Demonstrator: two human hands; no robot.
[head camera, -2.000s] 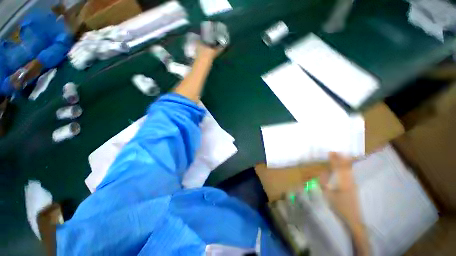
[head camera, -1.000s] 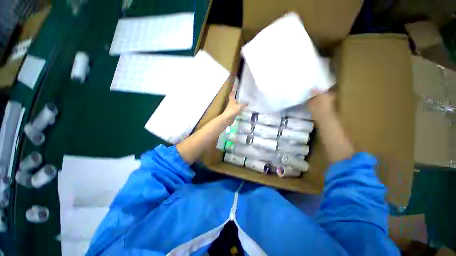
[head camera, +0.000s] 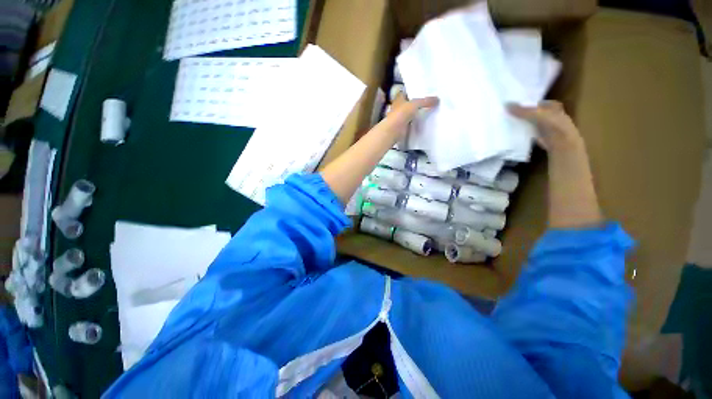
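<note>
Several plain white sheets lie fanned and tilted over the open brown carton. My left hand holds their left edge. My right hand holds their right side, fingers partly behind the paper. Rows of white cylindrical units lie in the carton below the sheets, with small green lights at the left edge of the rows. The sheets hide the units towards the far end, except a few at the left.
Label sheets and a blank sheet lie on the green bench left of the carton. Loose units and a stack of white sheets lie farther left. A wide carton flap spreads right.
The view has swung from the bench to the carton. Both hands now hold the sheets; one second ago my left hand was at the carton's left inner side. The sheets are now more fanned out.
</note>
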